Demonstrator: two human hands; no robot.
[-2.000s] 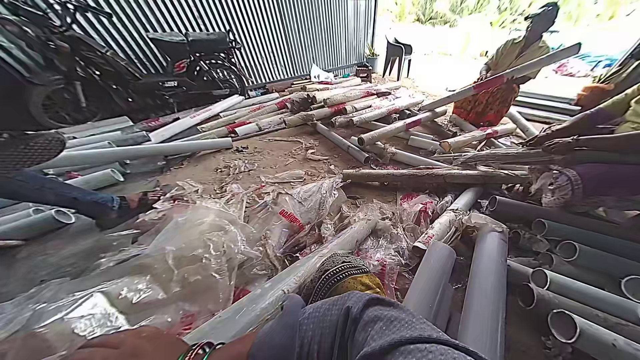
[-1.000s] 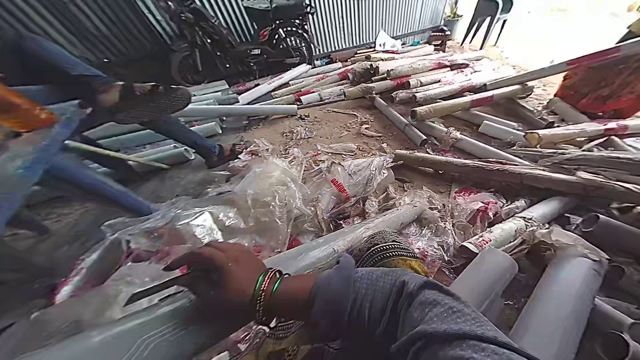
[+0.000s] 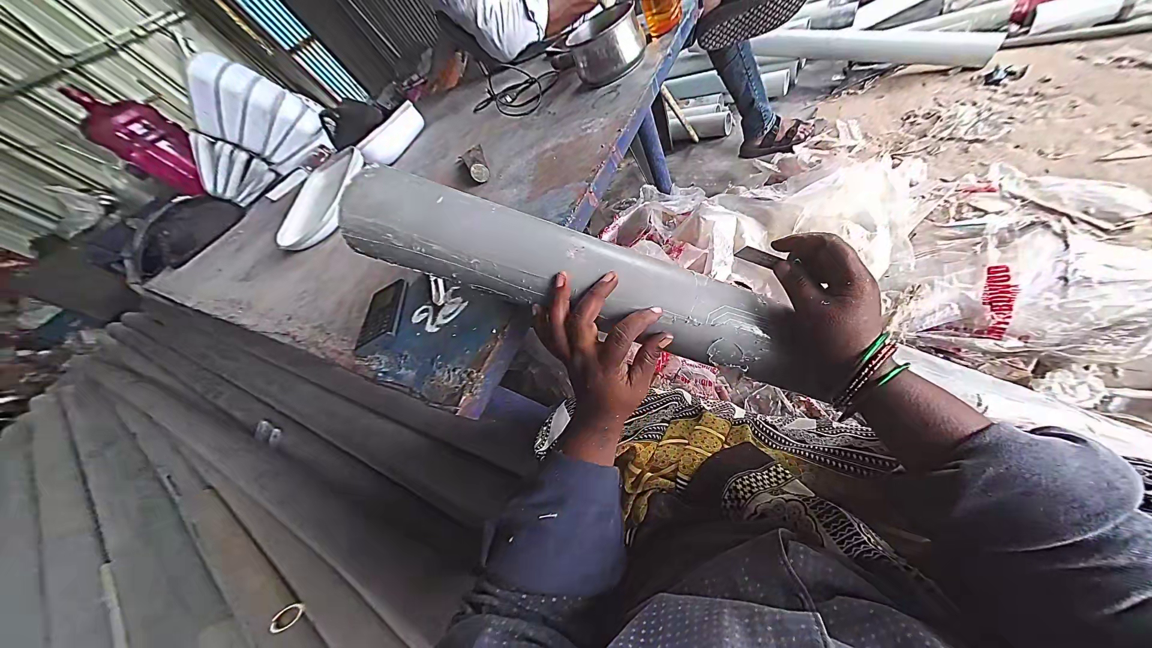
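Note:
A thick grey plastic pipe point(image 3: 504, 243) lies slantwise in front of me, its far end over a low table and its near part above my lap. My left hand point(image 3: 598, 346) rests against the pipe's near side with fingers spread. At the right, my right hand point(image 3: 832, 288) grips a flat dark blade-like tool point(image 3: 759, 258), whose tip points left just above the pipe. Bangles circle my right wrist. Patterned yellow and black cloth point(image 3: 702, 450) covers my lap under the pipe.
The worn table point(image 3: 540, 135) holds a steel pot point(image 3: 607, 45), a black cable point(image 3: 522, 90), a white dish point(image 3: 319, 200) and a dark calculator-like object point(image 3: 382, 313). Long grey pipes point(image 3: 207, 504) lie at lower left. Crumpled plastic wrap point(image 3: 990, 261) covers ground at right. A person's foot point(image 3: 778, 135) is beyond the table.
The view has swung far left, bringing the table into sight. My left hand has come into view on the pipe. My right hand still holds the dark tool seen a second ago.

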